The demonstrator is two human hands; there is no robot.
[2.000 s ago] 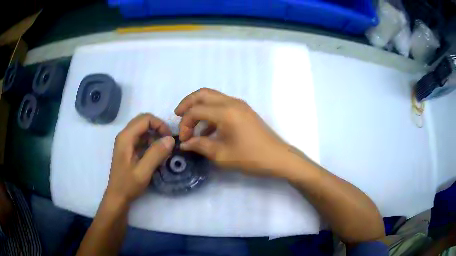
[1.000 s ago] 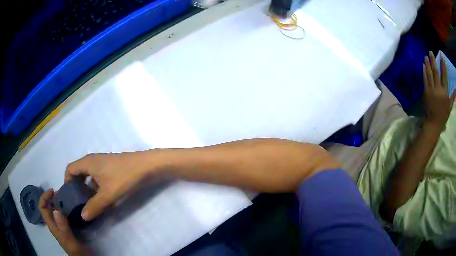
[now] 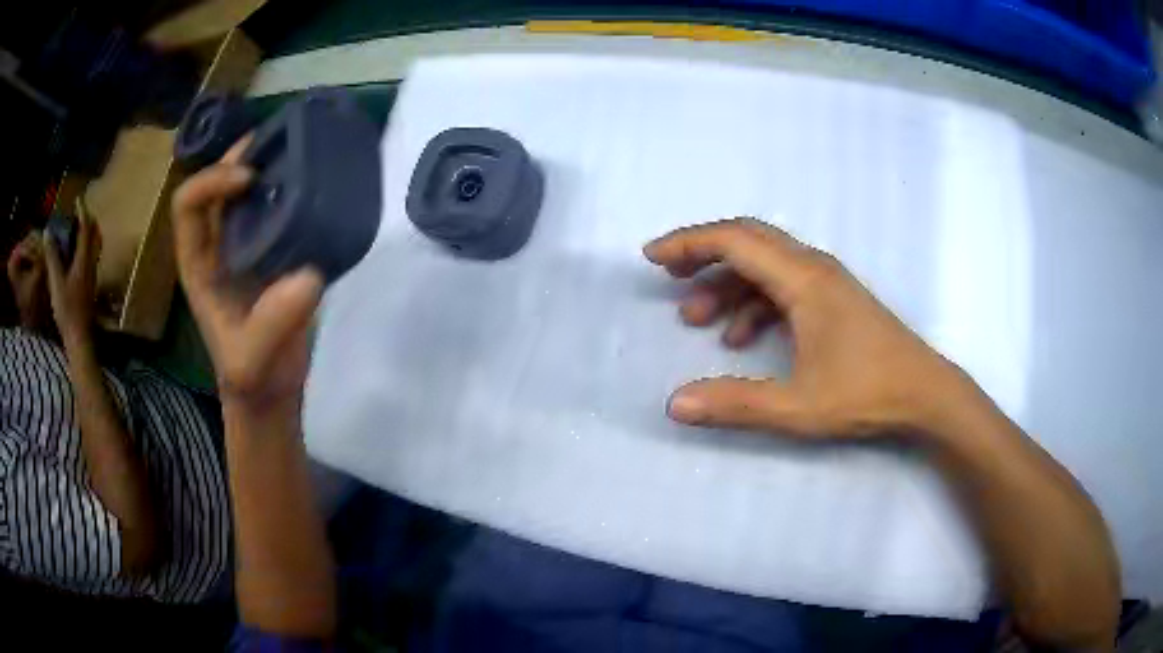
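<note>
My left hand (image 3: 242,300) is raised at the left and grips a dark grey plastic housing (image 3: 334,179), its open side turned to the left. The housing is slightly blurred. Another dark grey housing (image 3: 510,232) sits open side up on the white foam sheet (image 3: 536,472), with a ring and hole in its centre. My right hand (image 3: 816,338) is over the foam sheet at the right, empty, with thumb and fingers apart.
Another dark housing (image 3: 211,125) stands on the green bench beyond my left hand. An open cardboard box (image 3: 156,217) is at the left, by a neighbour in a striped sleeve (image 3: 89,478). A yellow strip (image 3: 650,29) and a blue tray (image 3: 1020,38) lie along the back.
The view has swung back to the left. My left hand now holds a housing up at the left, and my right hand has let go and moved away from it.
</note>
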